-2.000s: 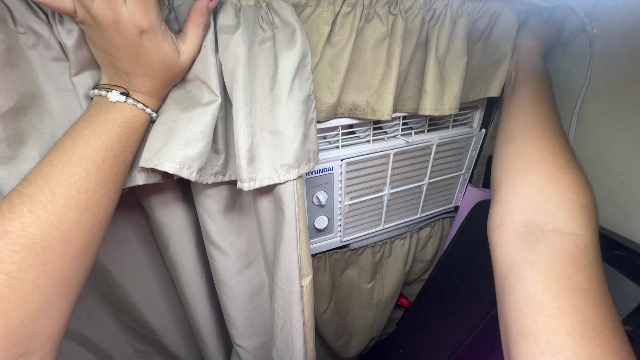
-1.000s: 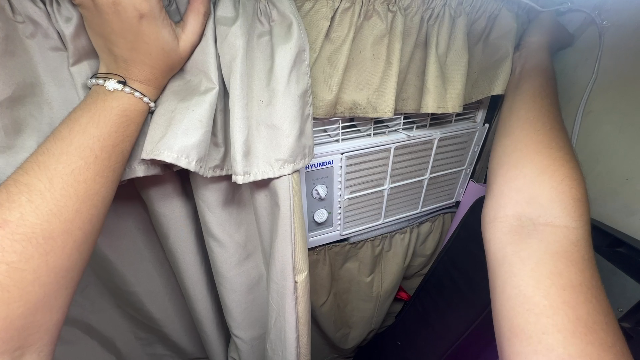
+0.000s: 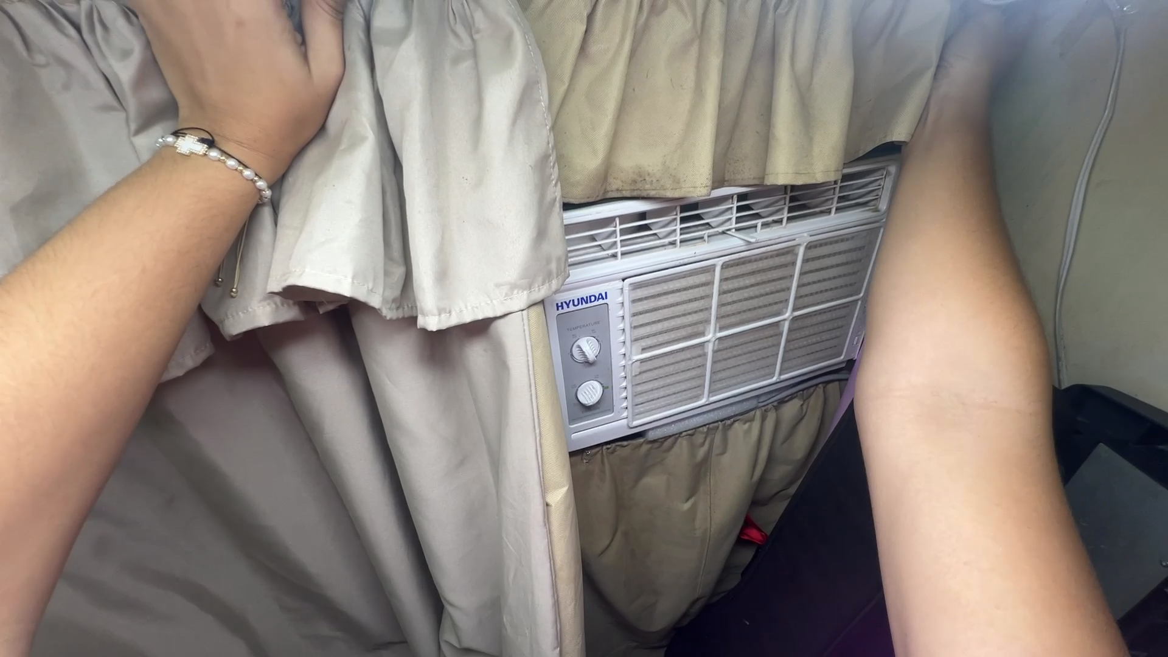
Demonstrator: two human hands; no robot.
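Note:
At the upper left, my left hand (image 3: 242, 68) is raised against the gathered top of a light grey-beige curtain valance (image 3: 456, 173); its fingertips run out of view, so a grip cannot be made out. A beaded bracelet (image 3: 214, 155) circles that wrist. My right hand (image 3: 985, 36) reaches up to the top right corner, beside the end of a tan ruffled valance (image 3: 693, 100); glare and blur hide its fingers. Between my arms sits a white Hyundai window air conditioner (image 3: 721, 310) with two knobs, its top edge partly behind the tan valance.
A long grey curtain panel (image 3: 301, 493) hangs at the left. Tan gathered cloth (image 3: 675, 529) hangs under the air conditioner, with a small red object (image 3: 753, 531) by it. A dark panel (image 3: 803, 557) leans at the lower right. A white cable (image 3: 1077, 219) runs down the right wall.

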